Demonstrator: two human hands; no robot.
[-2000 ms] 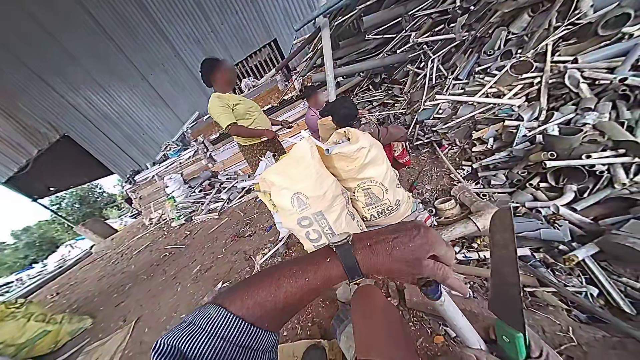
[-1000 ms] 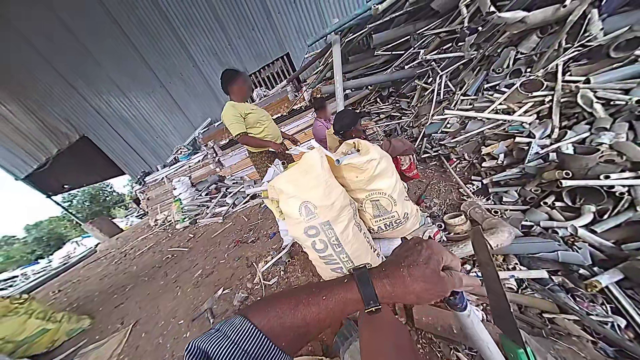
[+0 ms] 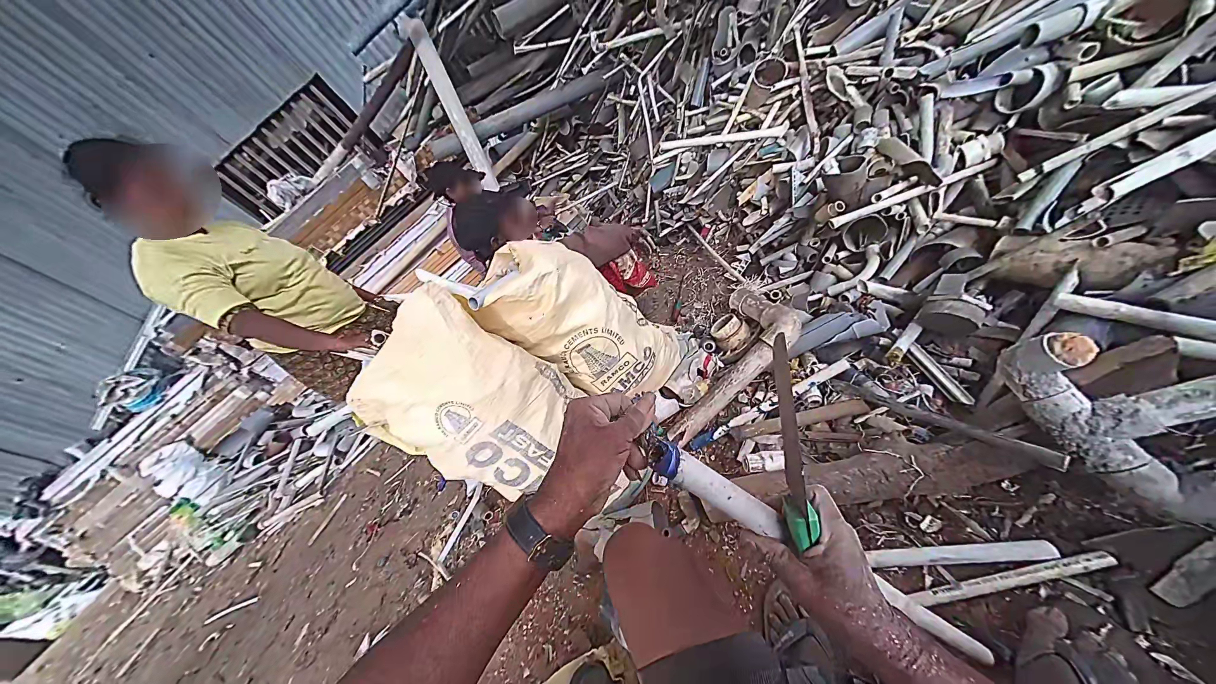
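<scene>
A white plastic pipe [image 3: 731, 496] slants from the middle down to the lower right, with a blue piece [image 3: 668, 462] around its upper end. My left hand [image 3: 594, 456], wearing a wrist strap, has its fingers at that end, touching something dark there; whether they grip it is unclear. My right hand [image 3: 822, 560] is closed on the green handle [image 3: 803, 522] of a hand saw, its blade [image 3: 788, 418] pointing up. The pipe passes beside or under the right hand. Two cream woven sacks [image 3: 465, 399] [image 3: 579, 328] stand just beyond my left hand.
A large heap of scrap pipes [image 3: 855, 171] fills the right and back. A person in a yellow top [image 3: 247, 285] stands at left; two more people sit behind the sacks. A thick pipe fitting [image 3: 1092, 408] lies at right, a wooden log [image 3: 741, 380] near the sacks.
My right hand has come into view on the saw's green handle. The standing person has a hand by the near sack's mouth, where pipe ends now show. The view has shifted.
</scene>
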